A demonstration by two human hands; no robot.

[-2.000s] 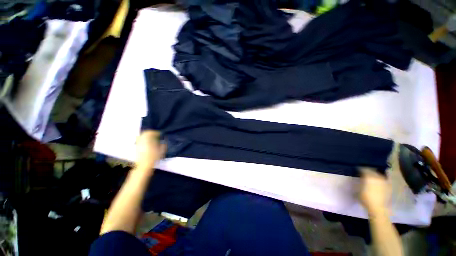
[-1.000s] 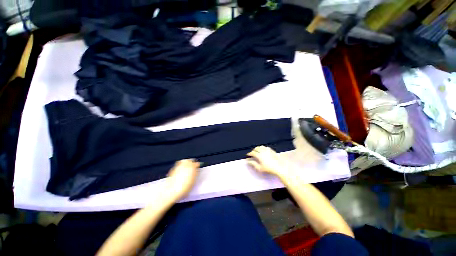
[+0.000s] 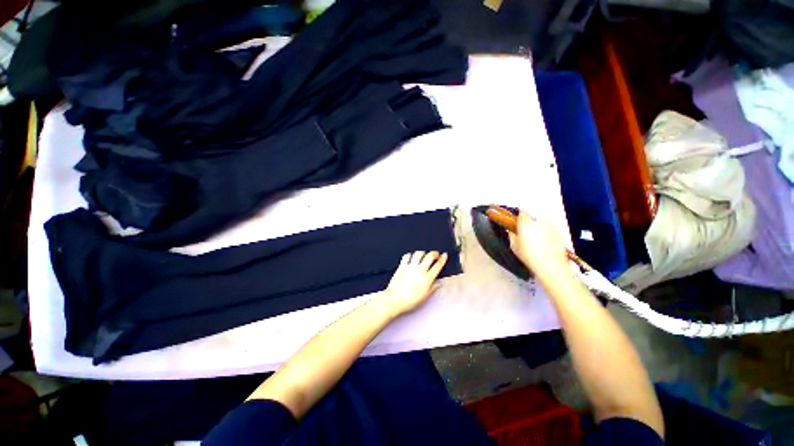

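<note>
The black trousers (image 3: 261,274) lie flat along the near part of the table, wider waist end at left, hem end at right. My left hand (image 3: 416,280) lies on the cloth near the hem end, fingers spread. My right hand (image 3: 535,244) is on the orange-brown handle of the steam iron (image 3: 498,246), just right of the hem end, on the table cover. The fingers around the handle are partly hidden. A white steam hose (image 3: 662,320) runs from the iron off to the right.
A crumpled heap of black trousers (image 3: 218,122) covers the far side of the pale table cover (image 3: 514,104). A blue crate (image 3: 579,157) and a red-brown board (image 3: 622,131) stand right of the table. A beige cloth bundle (image 3: 701,192) lies beyond. A red crate (image 3: 527,418) is below the near edge.
My right hand has moved from the trousers to the iron and taken its handle. My left hand has moved right along the leg to the hem end. The view has shifted.
</note>
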